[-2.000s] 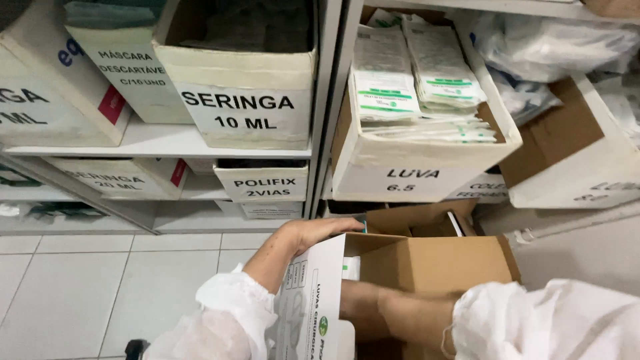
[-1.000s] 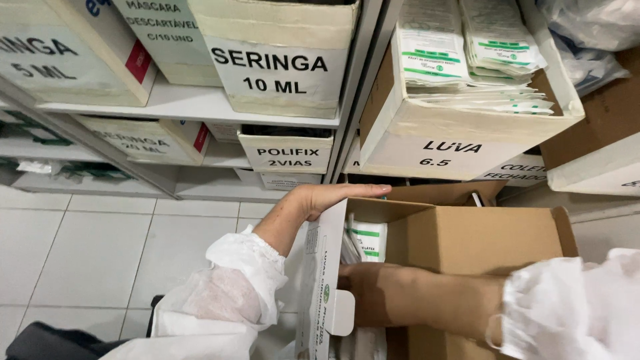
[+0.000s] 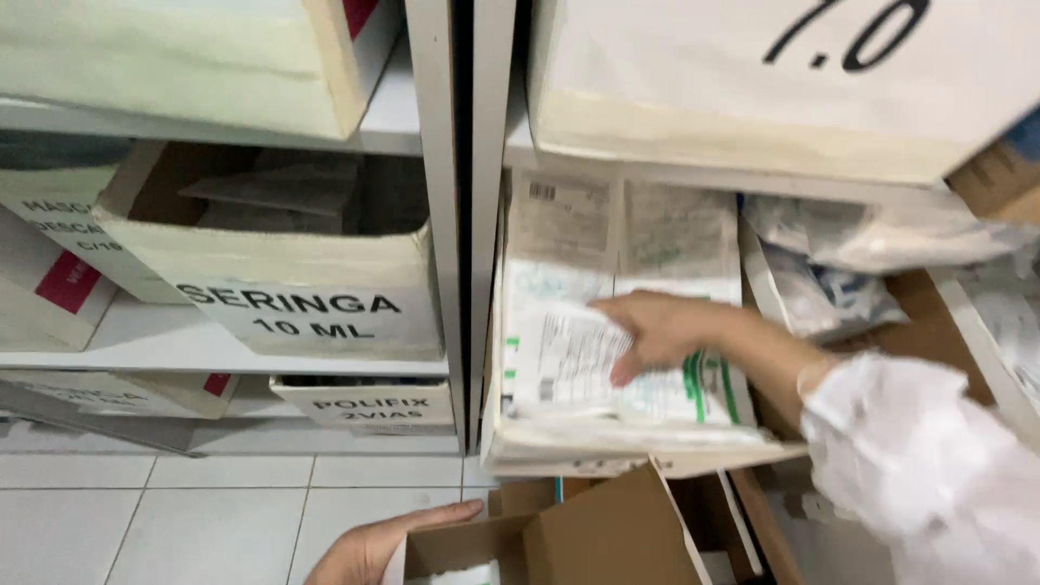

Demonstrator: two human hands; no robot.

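My right hand point(image 3: 662, 333) reaches into an open white storage box point(image 3: 634, 459) on the right shelf, its thumb and fingers on a white paper packet point(image 3: 569, 357) with green marks. More such glove packets point(image 3: 707, 390) lie in two stacks under and behind it. Below, at the bottom edge, my left hand point(image 3: 366, 544) holds the left side of an open cardboard carton point(image 3: 613, 536); a bit of a white and green packet point(image 3: 471, 575) shows inside. The carton's lower part is out of view.
A metal shelf upright point(image 3: 455, 203) divides the two shelf units. On the left are labelled boxes for syringes point(image 3: 317, 280) and connectors point(image 3: 366, 406). A large box marked 7.0 point(image 3: 731, 89) sits above my right hand. Plastic-wrapped items point(image 3: 877, 227) lie at the right, white floor tiles point(image 3: 219, 520) below.
My right hand has left the carton and is now at the packets in the shelf box. My left hand stays at the carton. The view has shifted, with the carton now lower.
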